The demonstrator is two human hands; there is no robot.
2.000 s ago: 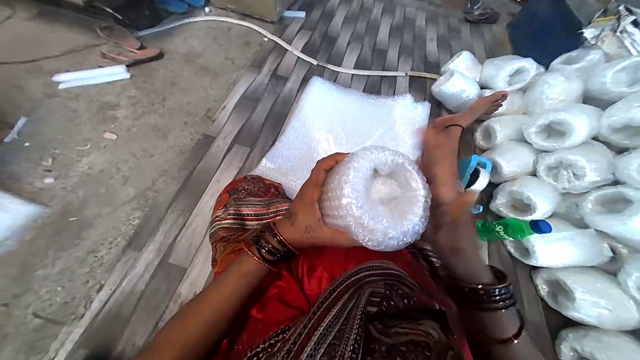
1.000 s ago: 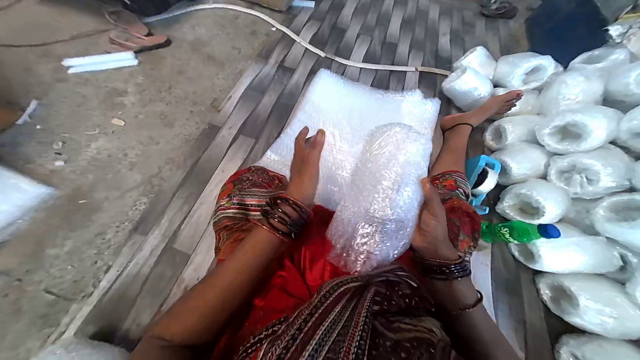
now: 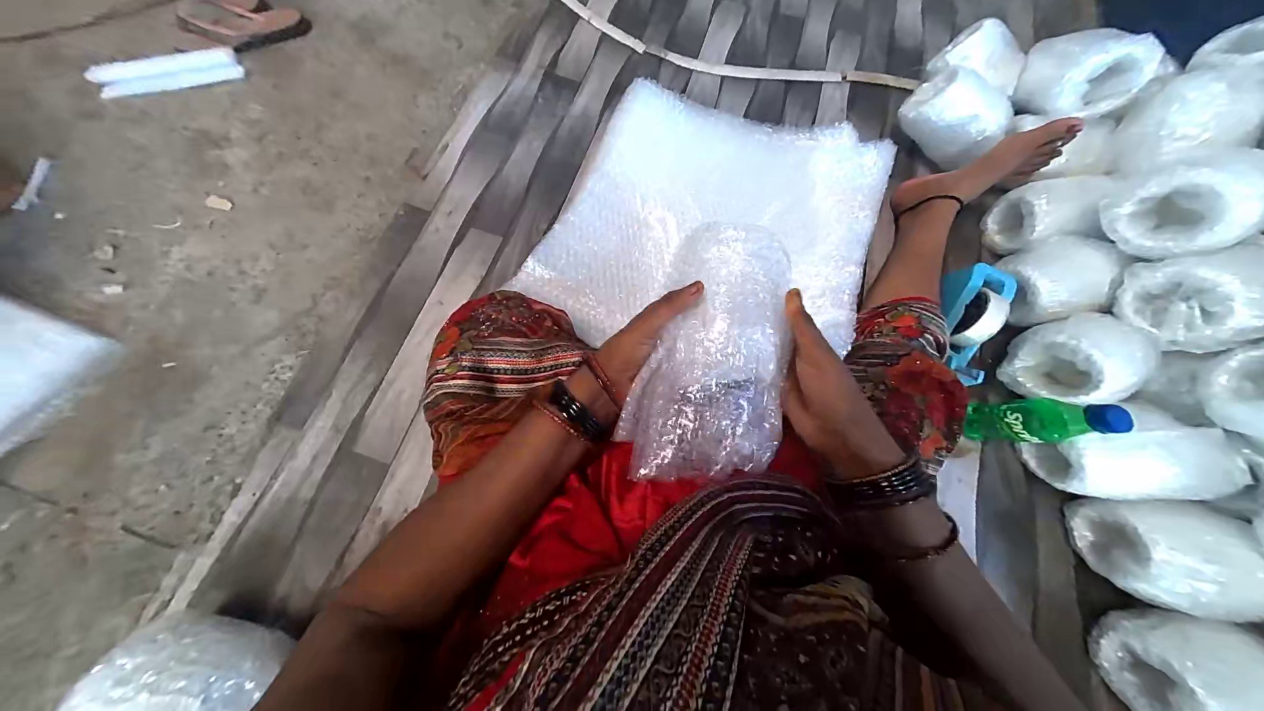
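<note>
A bubble-wrapped bundle [image 3: 726,355] lies lengthwise over my lap, its rounded end pointing away from me. My left hand [image 3: 647,341] grips its left side, thumb on top. Along the right side, my right hand [image 3: 825,385] presses with the thumb up. What the wrap encloses cannot be made out, though a dark mark shows through it. Under the bundle's far end is a stack of bubble wrap sheets [image 3: 741,168], spread between my legs.
Many wrapped bundles [image 3: 1185,291] crowd the right side. Near my right knee are a blue tape dispenser [image 3: 953,296] with a tape roll [image 3: 983,318] and a green Sprite bottle [image 3: 1037,422]. Another wrapped bundle [image 3: 183,667] is at lower left; sandals [image 3: 242,25] lie at upper left.
Two seconds ago the bundle's hollow end faced up; now it lies lengthwise. My left hand, off the bundle and raised one second ago, is back against its left side.
</note>
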